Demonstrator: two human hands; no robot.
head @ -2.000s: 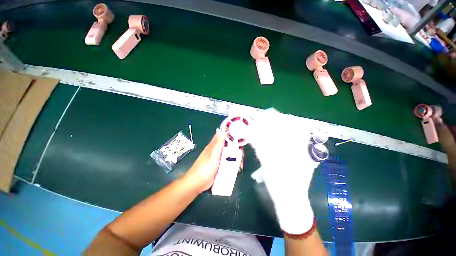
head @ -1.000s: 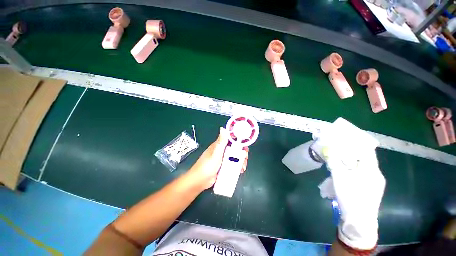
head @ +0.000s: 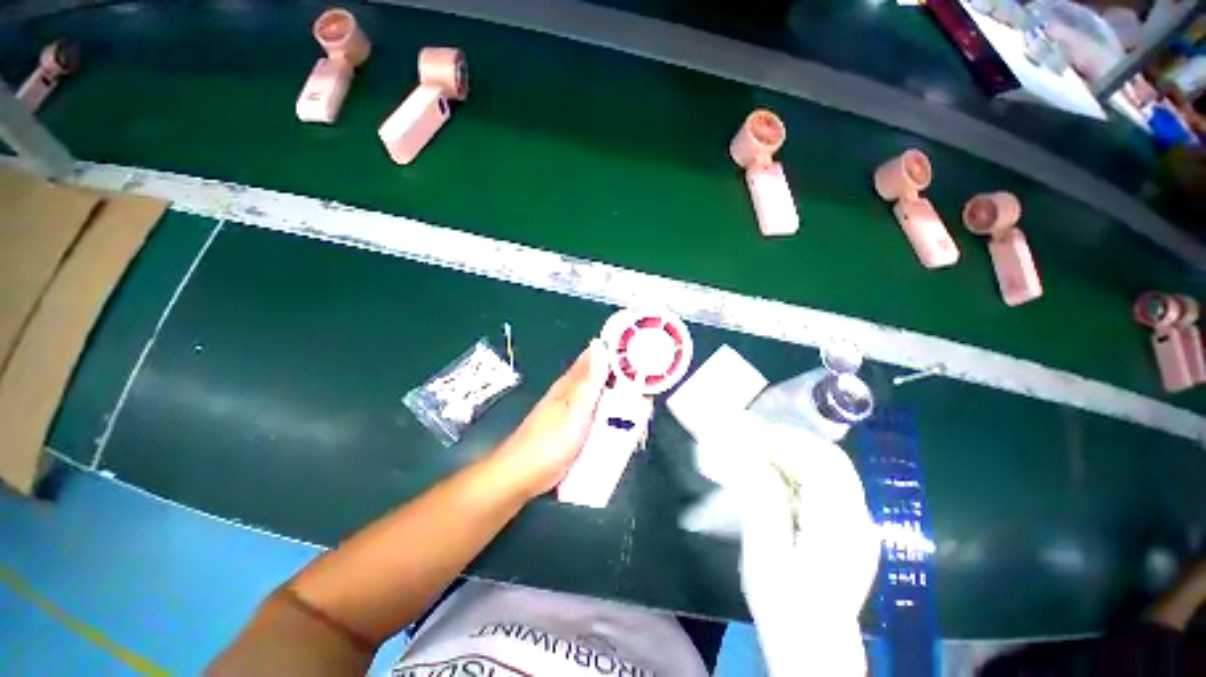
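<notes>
A pink handheld fan (head: pixel 602 456), near white in glare, is upright in my bare left hand (head: pixel 553 421), its ringed head away from me. My right hand (head: pixel 780 496), in a white knit glove, is just right of the fan, apart from it. A flat white wiping cloth (head: pixel 718 393) sticks out from the glove's far side, beside the fan head; the fingers on it are lost in glare. The whitish dispenser bottle (head: pixel 809 401) with its round metallic top stands behind the glove, its lid (head: pixel 843 355) beside the top.
A blue strip (head: pixel 905 529) lies right of the glove. A bag of swabs (head: pixel 463 390) lies left, single swabs near it and by the bottle (head: pixel 919 374). Beyond the whitish rail (head: pixel 503 269), the green belt carries several fans (head: pixel 771 199). Cardboard (head: pixel 53 291) is at left. Another person's arm shows lower right.
My right hand has moved left from over the bottle towards the fan with the white cloth. The bottle top is uncovered and the blue strip shows again. Belt fans have shifted right.
</notes>
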